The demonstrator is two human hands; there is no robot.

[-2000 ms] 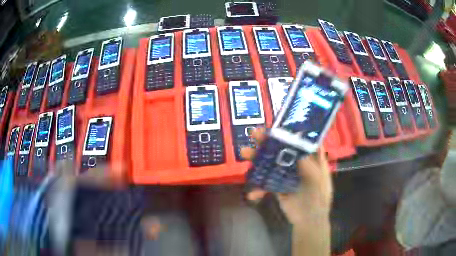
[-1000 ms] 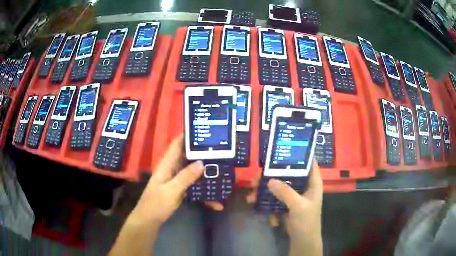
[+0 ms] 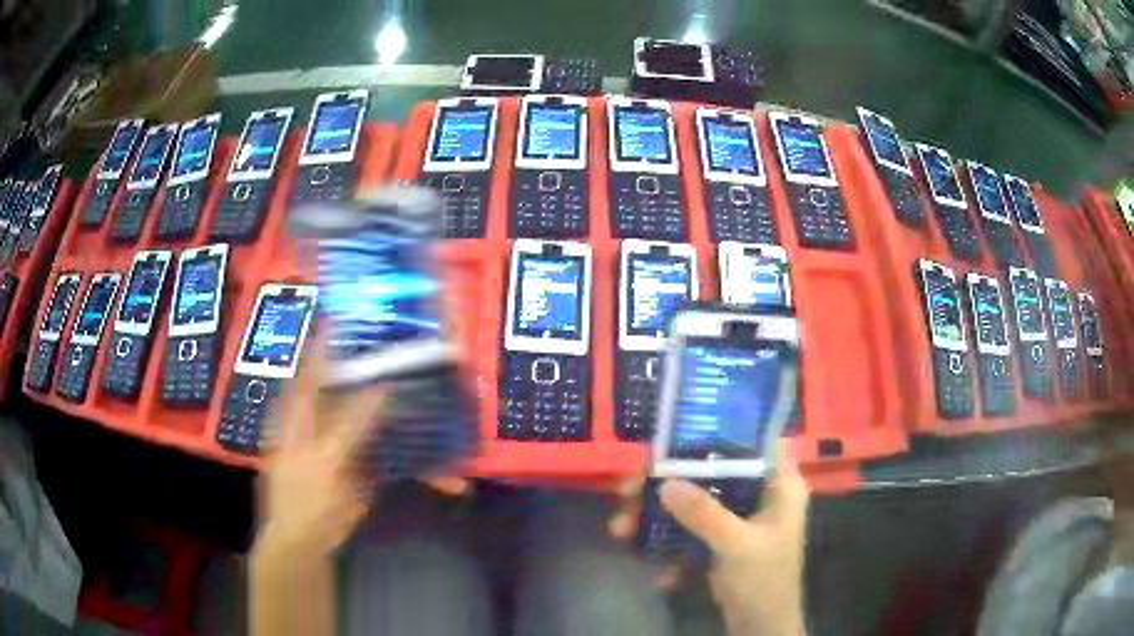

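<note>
My left hand (image 3: 311, 478) is shut on a keypad phone (image 3: 383, 298) with a lit blue screen, blurred, over the left front part of the middle red tray (image 3: 547, 457). My right hand (image 3: 740, 528) is shut on a second keypad phone (image 3: 724, 391), its screen lit with a text list, my thumb on its upper keys. That phone is in front of the tray and partly covers two phones lying in it. The middle tray holds a back row of several lit phones and a front row with three. A front pocket (image 3: 846, 342) at its right is bare red.
A left tray (image 3: 118, 404) and a right tray (image 3: 1032, 404) hold more lit phones. Two phones with dark screens (image 3: 502, 72) (image 3: 673, 60) lie sideways beyond the middle tray on the green bench (image 3: 821, 56). Grey sleeves show at the left and right edges.
Since one second ago, my left hand has moved left with its phone, uncovering a tray phone. The right hand still holds its phone, slightly lower. The view has shifted a little.
</note>
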